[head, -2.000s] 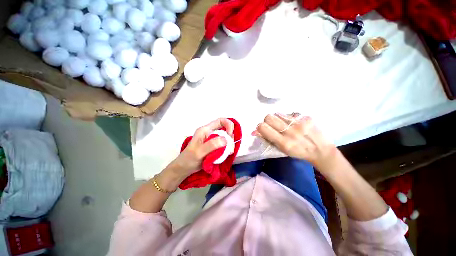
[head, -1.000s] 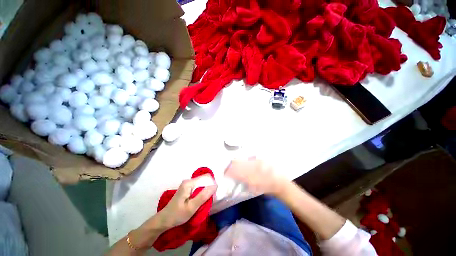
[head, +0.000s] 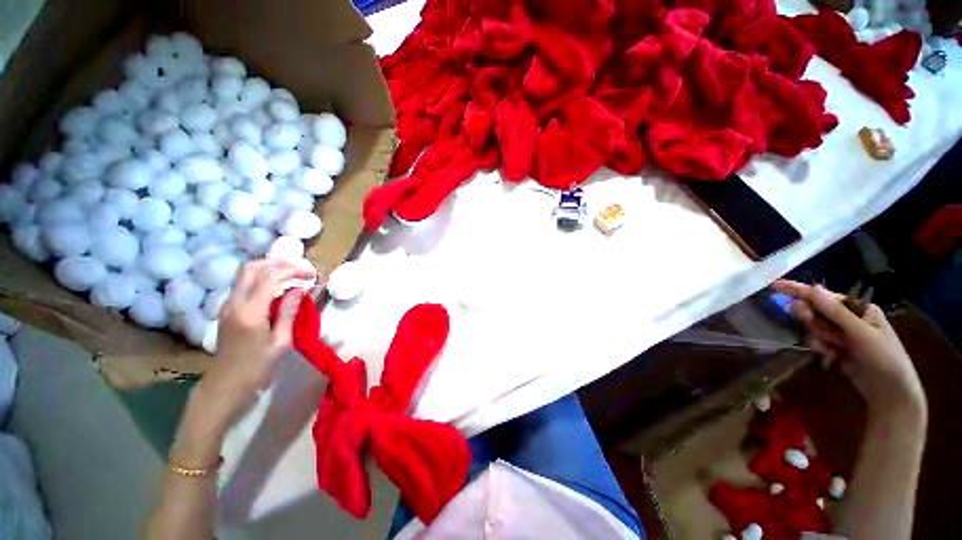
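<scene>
A red plush piece with several lobes [head: 411, 438] hangs over the table's front edge and the lap. My left hand [head: 253, 322] grips the tip of one lobe beside the pom-pom carton's front right edge. A white ball shows by its fingertips; I cannot tell if it is attached. My right hand [head: 854, 338] is far to the right, beyond the table edge, with a small dark tool [head: 861, 300], perhaps thread snips, between its fingers. Faint pale lines, perhaps thread, run left from it. No needle can be made out.
The pom-pom carton [head: 367, 174] is at left; a loose white pom-pom [head: 346, 281] lies beside it. Red pieces [head: 591, 95] are heaped at the back. A tally counter [head: 571, 209], amber block [head: 610, 218] and phone [head: 744, 216] lie before them. A finished-goods carton [head: 675, 464] is low right.
My left hand has moved up and left to the carton, stretching a lobe of the red piece. My right hand has swung far right. The loose ball at mid-table no longer shows.
</scene>
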